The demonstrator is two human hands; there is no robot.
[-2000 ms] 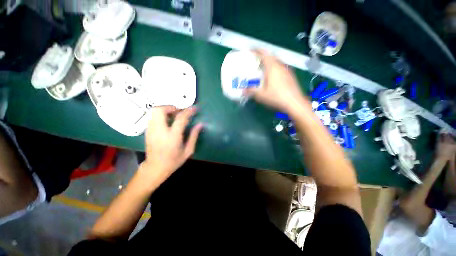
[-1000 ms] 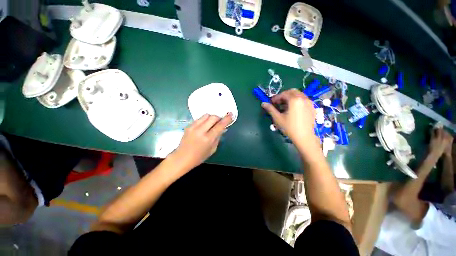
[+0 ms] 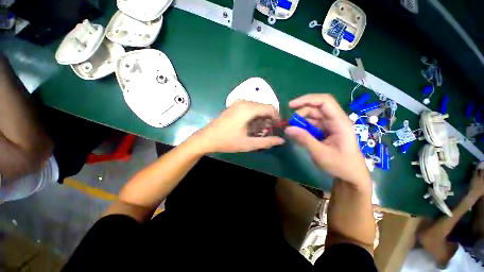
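My right hand holds a blue battery cell between thumb and fingers, tilted, its left end toward my left hand. My left hand is curled close by, with dark reddish strands and a blurred part at its fingertips; what that part is, I cannot tell. An off-white housing shell lies on the green bench just beyond my left hand, which hides its near side. A heap of blue cells, boards and wires lies right of my right hand.
Several off-white shells lie stacked at left. Stemmed housings stand at right. A filled housing lies beyond the metal rail. A cardboard box with shells is below the bench edge. People's arms show at both sides.
My right hand has lifted the blue cell from the heap's left side and brought it left. My left hand has come off the shell's surface and now meets it. The view has shifted.
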